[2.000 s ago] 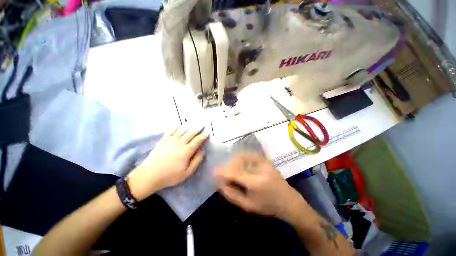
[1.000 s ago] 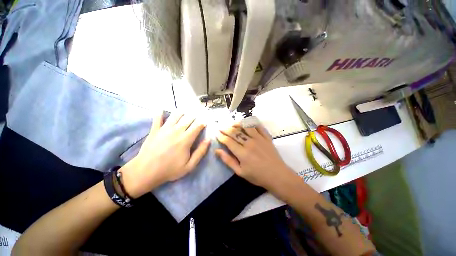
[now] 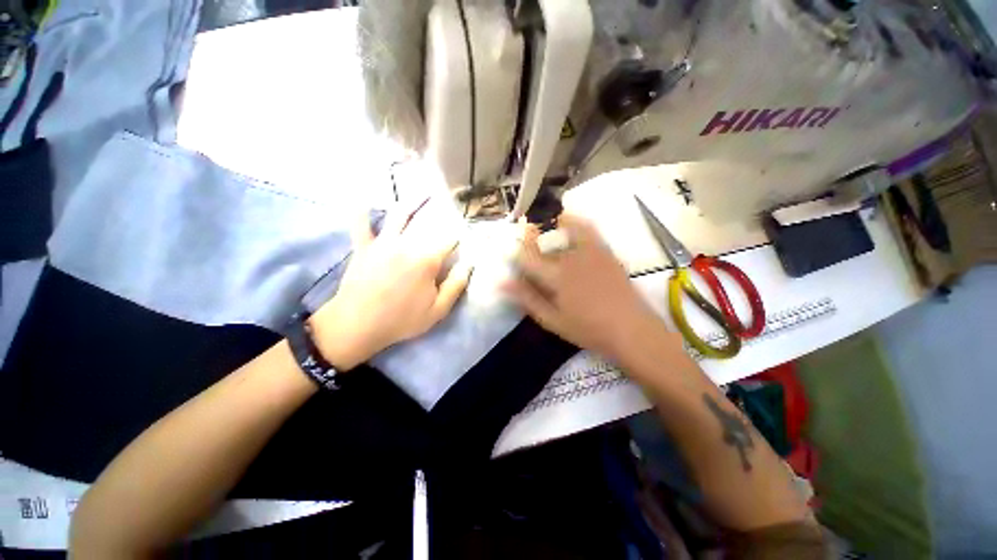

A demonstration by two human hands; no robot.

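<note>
A grey-blue fabric panel lies over a black fabric panel in front of the sewing machine head. Its edge reaches the presser foot, where glare hides detail. My left hand lies on the cloth with fingers spread, just left of and below the foot, a black bracelet at the wrist. My right hand, blurred, has its fingertips bent at the cloth just right of the foot; whether it pinches the fabric cannot be told.
Scissors with yellow and red handles lie right of the needle, blades pointing up-left. A dark flat block lies beyond them. A printed ruler runs along the table's front edge. Grey-blue cloth is piled at the left. A white rod stands out at the bottom.
Both hands and the grey-blue panel have moved up toward the presser foot. The right hand's fingers, flat a second ago, are now bent. The view has also shifted closer since the earliest frame.
</note>
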